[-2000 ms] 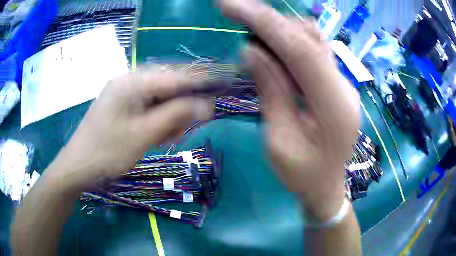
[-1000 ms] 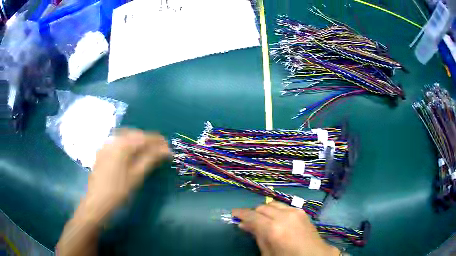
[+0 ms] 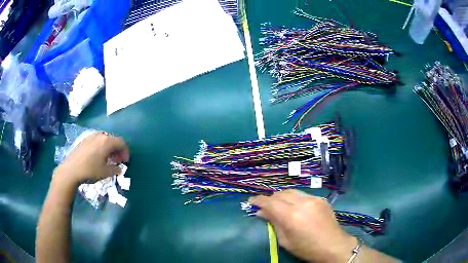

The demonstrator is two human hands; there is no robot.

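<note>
My left hand is at the bag of sleeves, over loose white marker sleeves; its fingers are bent, and I cannot tell if they pinch one. My right hand holds a wire harness. The harness's silvery terminals stick out left of my fingers and its black connector housing lies to the right. Just beyond my right hand is the labelled harness stack, with white sleeves near its black housings at the right end.
The unlabelled harness pile lies beyond the stack. Another harness pile is at the right edge. A paper sheet lies upper left, beside a blue plastic bin and clear bags. A yellow tape line crosses the table.
My left hand has moved down and left onto the sleeves, which now show spread out below the bag. My right hand still holds the harness. The view has shifted slightly.
</note>
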